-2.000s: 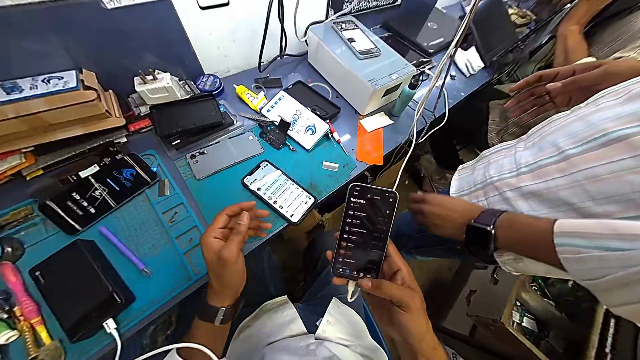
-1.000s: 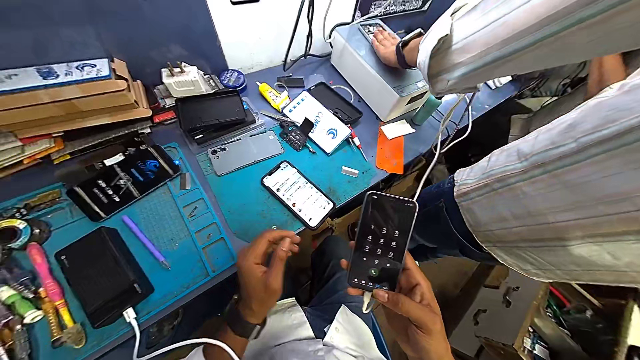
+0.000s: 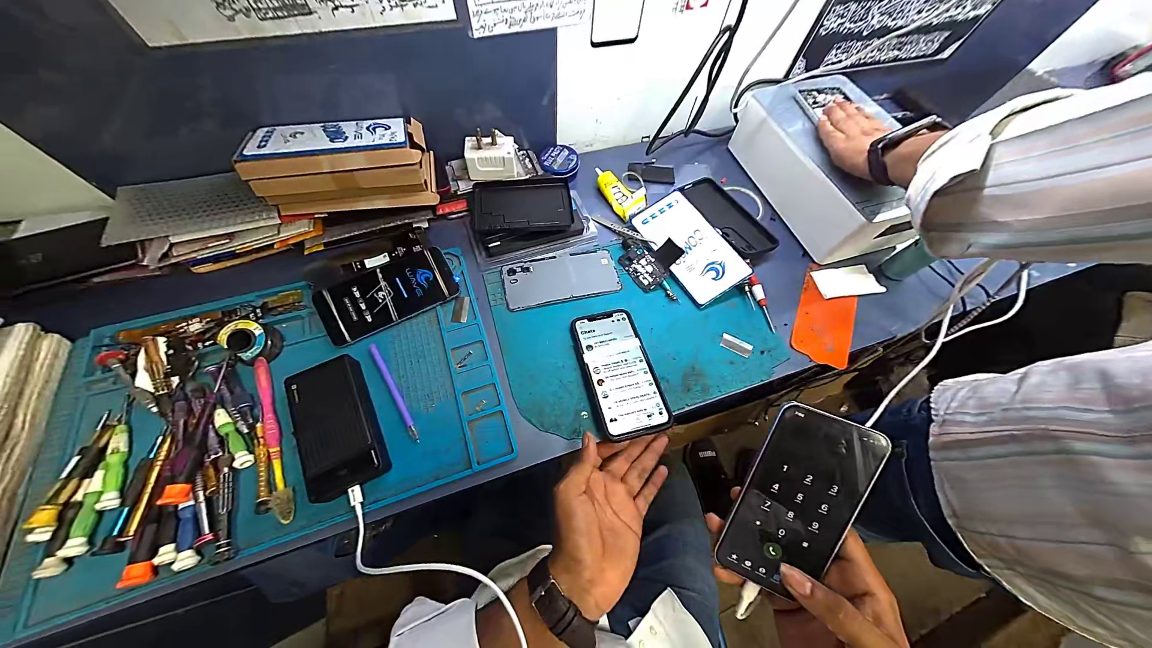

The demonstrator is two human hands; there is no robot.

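My right hand [image 3: 832,594] holds a dark smartphone [image 3: 804,499] upright over the gap beside the bench, its screen showing a dial keypad. A white cable plugs into its lower end. My left hand [image 3: 605,522] is palm up with fingers spread, its fingertips at the lower edge of a second smartphone [image 3: 623,376]. That phone lies lit on the teal mat, showing a chat list. Behind it are a grey phone back cover [image 3: 561,279], a small circuit part [image 3: 643,265] and a white box [image 3: 691,249].
Screwdrivers [image 3: 184,477], a black power bank [image 3: 335,427] with a white cable, a purple pen-like tool [image 3: 393,393] and a black phone [image 3: 387,292] occupy the left. A red-handled screwdriver [image 3: 759,301] and orange card [image 3: 823,319] lie right. A person's hand [image 3: 850,139] rests on a grey machine [image 3: 810,171].
The phone in my right hand went from a dark list to a keypad. My left hand has turned palm up, nearer the lying phone. The other person's hand moved onto the grey machine.
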